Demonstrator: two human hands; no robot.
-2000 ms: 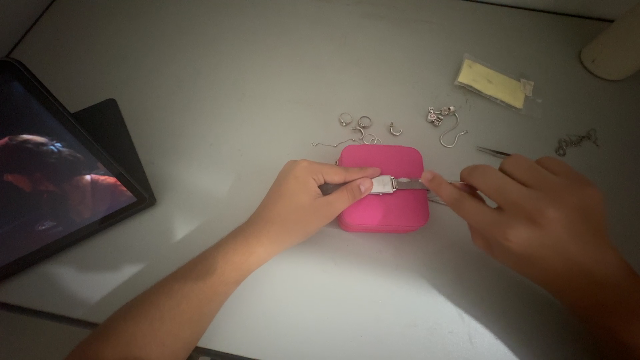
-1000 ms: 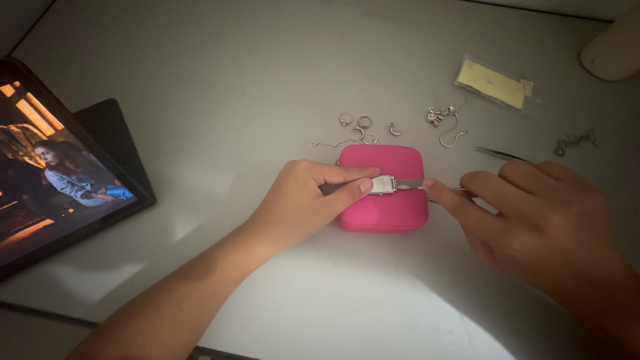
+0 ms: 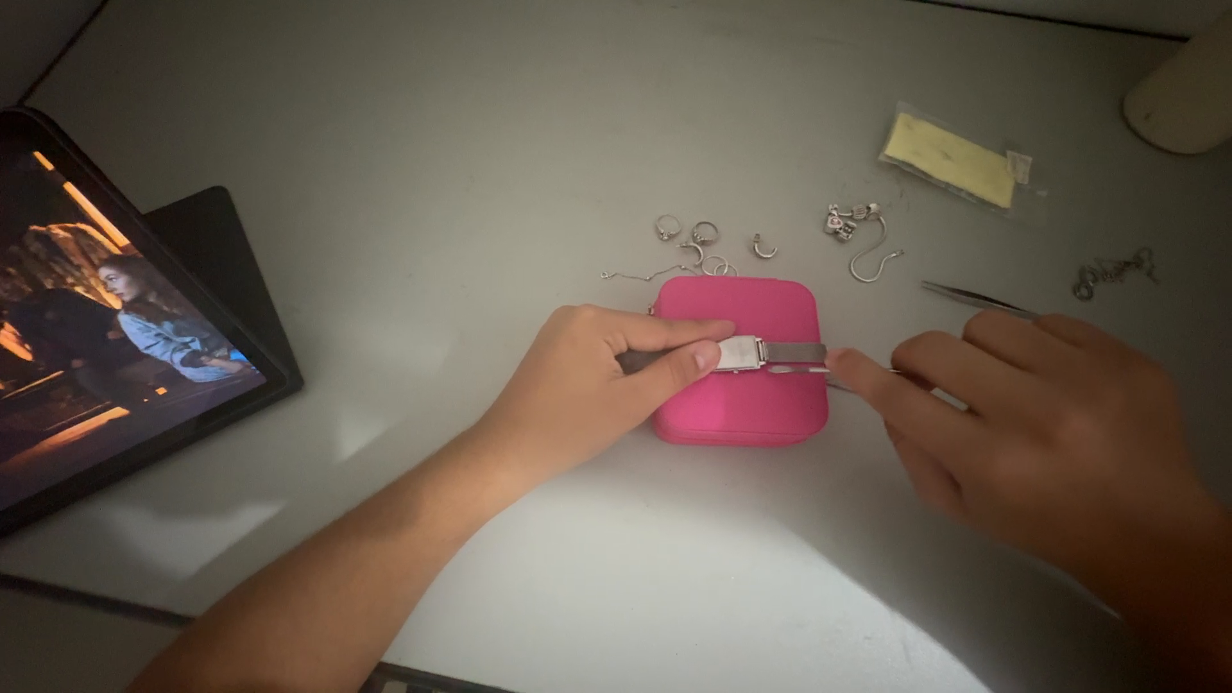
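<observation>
A small rectangular wristwatch (image 3: 739, 353) with a strap lies across a pink zip case (image 3: 741, 409). My left hand (image 3: 597, 385) grips the watch between thumb and index finger, covering part of its strap. At the case's right edge, the index fingertip of my right hand (image 3: 1020, 414) touches the end of the strap (image 3: 796, 352). A slim metal tool (image 3: 799, 370) runs just below the strap toward my right hand, where fingers hide its other end; its exact kind is unclear.
Behind the case lie rings (image 3: 705, 233), a fine chain (image 3: 635, 277) and a charm bracelet (image 3: 881, 255). Metal tweezers (image 3: 972, 296), a tangled chain (image 3: 1112, 272) and a bagged yellow cloth (image 3: 948, 159) are at right. A tablet (image 3: 125, 318) stands at left.
My right hand has shifted slightly, and more of the tweezers behind it shows than two seconds ago. My left hand stays on the watch.
</observation>
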